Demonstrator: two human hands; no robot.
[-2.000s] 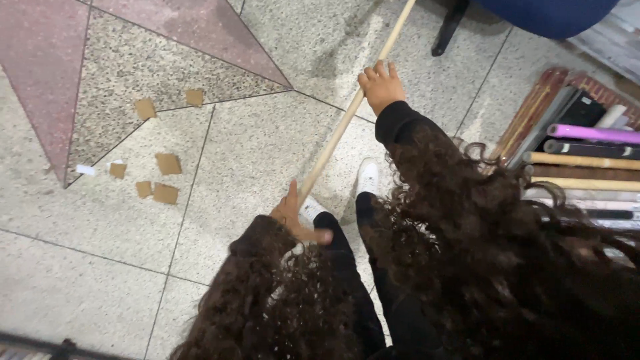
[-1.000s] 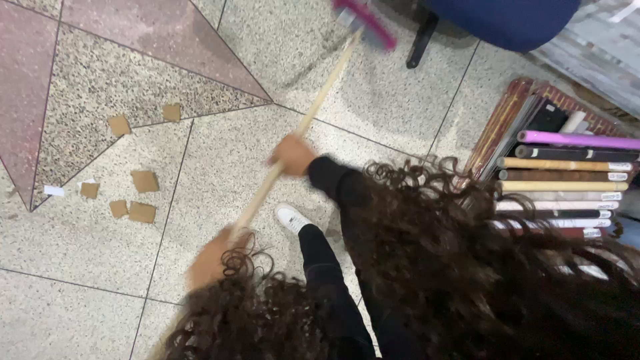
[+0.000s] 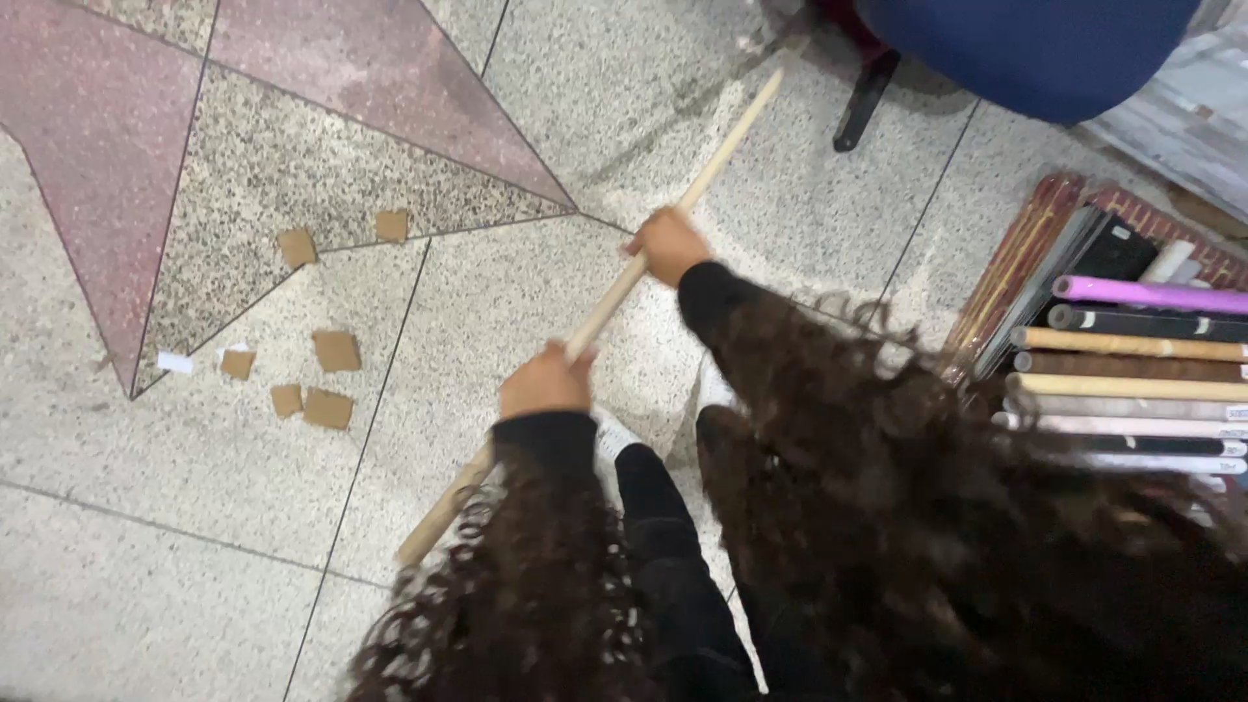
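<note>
A long pale wooden pole [image 3: 609, 307] runs diagonally across the middle of the head view. My left hand [image 3: 548, 382] grips its lower part, and the pole's end sticks out below the wrist. Higher up, my right hand [image 3: 667, 246] is closed around the same pole. The far end reaches toward the dark space by the blue seat, where a dark red part is only partly visible. Several brown cardboard pieces [image 3: 336, 351] and a small white paper scrap [image 3: 175, 363] lie on the speckled floor to the left.
A blue chair seat [image 3: 1033, 49] with a black leg [image 3: 866, 102] stands at the upper right. Several rolls of material, a purple one [image 3: 1150, 292] among them, are stacked at the right. My white shoes [image 3: 612, 436] are below the pole. Long curly hair covers much of the lower right.
The pink-purple head seen on the pole a second ago has moved up toward the blue chair and is now mostly hidden. Both hands are still on the pole, which now sticks out below my left hand.
</note>
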